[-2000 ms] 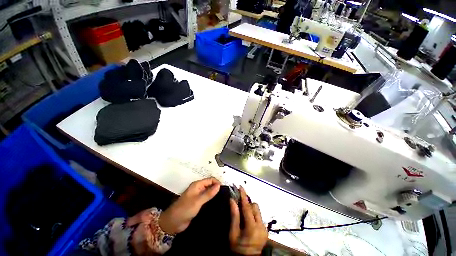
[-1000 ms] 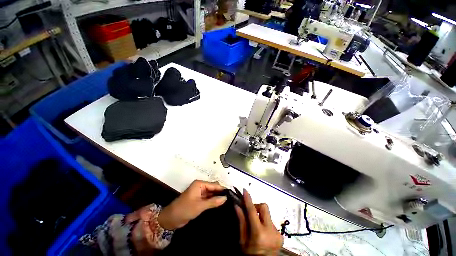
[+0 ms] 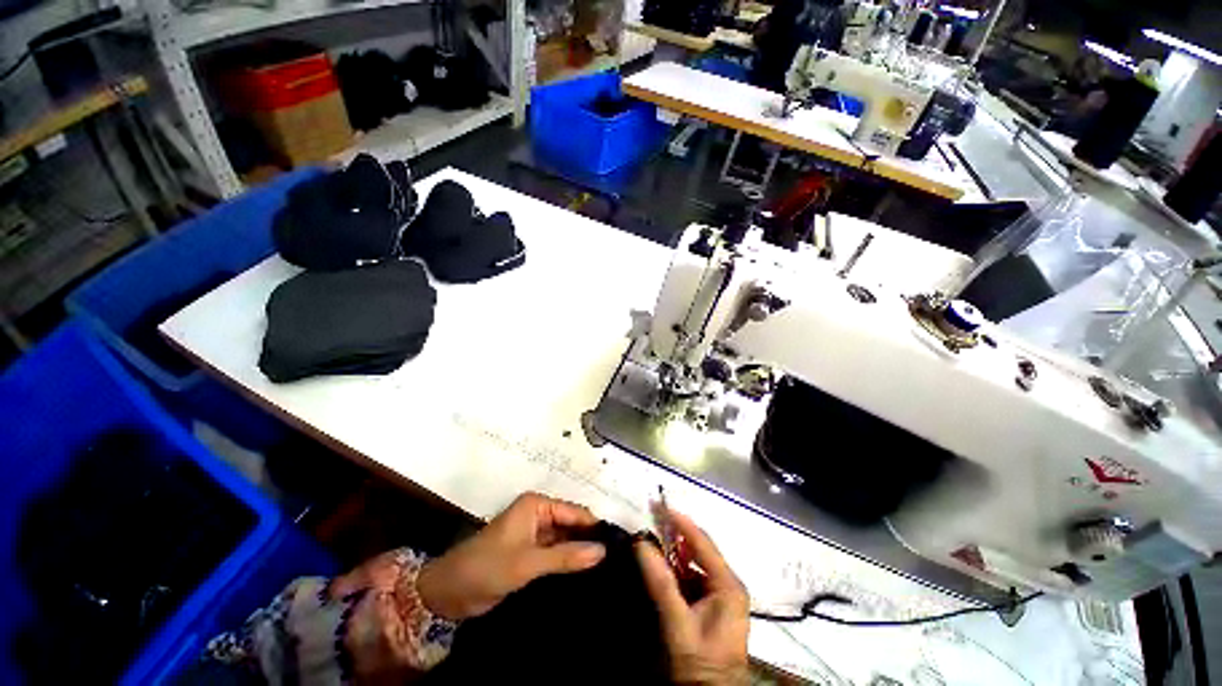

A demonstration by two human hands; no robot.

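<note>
A black fabric workpiece (image 3: 570, 623) is bunched low in front of me, hard to tell from dark clothing. My left hand (image 3: 516, 556) pinches its upper edge between thumb and fingers. My right hand (image 3: 700, 603) is at the right of the same edge and holds small snips (image 3: 661, 520), with their metal tip pointing up. A thin black strip (image 3: 871, 618) lies across the table to the right of my right hand. The white sewing machine (image 3: 871, 355) stands beyond my hands, its needle area lit.
A stack of dark panels (image 3: 349, 319) and puffy black pieces (image 3: 462, 235) lie on the white table (image 3: 536, 315). Blue bins (image 3: 215, 496) with dark pieces stand at the left. Another machine (image 3: 858, 94) and shelving are behind.
The snips now point upward, clear of the fabric edge. The black strip on the table has shifted and lies flatter. The view has swung slightly.
</note>
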